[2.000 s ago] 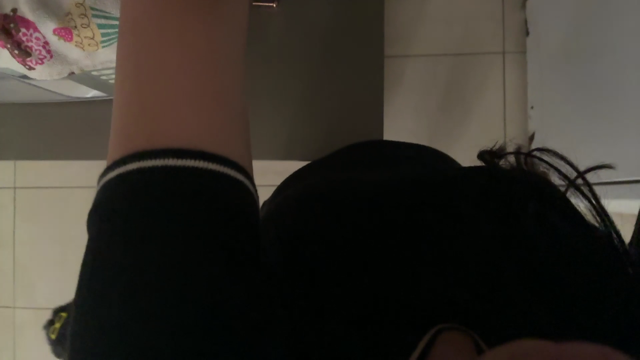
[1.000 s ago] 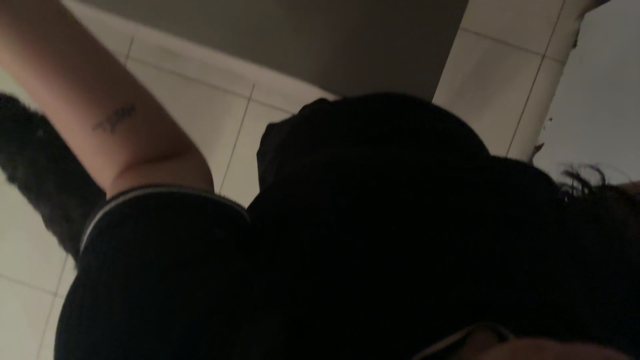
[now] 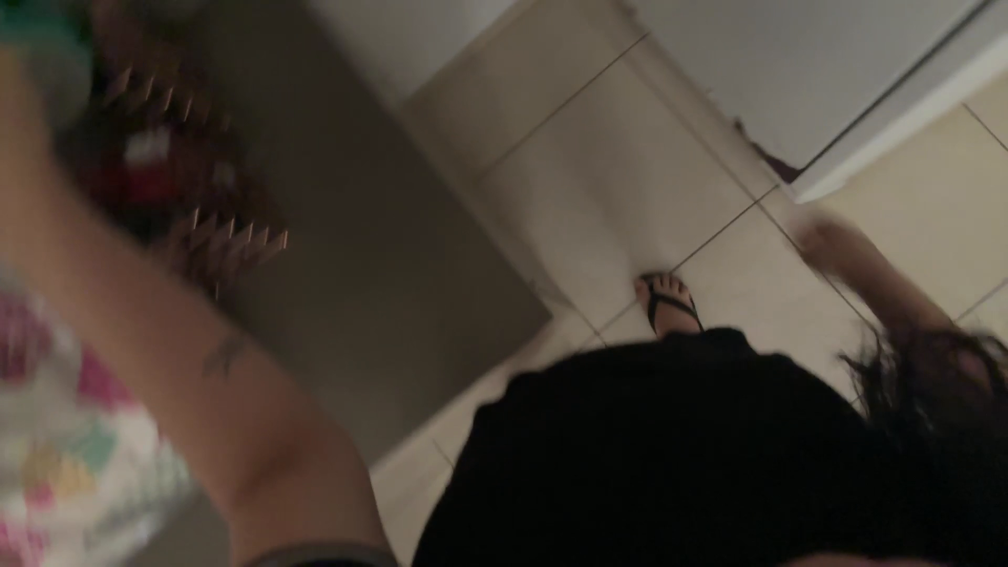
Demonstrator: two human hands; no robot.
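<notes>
My left forearm, with a dark tattoo, reaches over a grey countertop [image 3: 370, 260] toward the upper left edge. My left hand cannot be made out; a blurred green thing [image 3: 47, 47] is at the forearm's far end. Beside the forearm stand copper-coloured prongs [image 3: 236, 236], with a blurred red and white item [image 3: 146, 169] among dark things. A cloth with pink and green print [image 3: 87, 441] lies below the forearm. On the right, my right hand [image 3: 823, 240] hangs over the tiled floor, too blurred to show its fingers or anything in them.
The countertop's corner [image 3: 543, 315] juts out close to my dark clothing. My foot in a black flip-flop [image 3: 669, 303] is on the floor tiles [image 3: 583, 189]. A white panel with a damaged lower corner [image 3: 787, 161] stands at the upper right.
The view has swung strongly. My right forearm and hand, the flip-flop and the copper-coloured prongs now show. The patterned cloth, absent one second ago, is back in view.
</notes>
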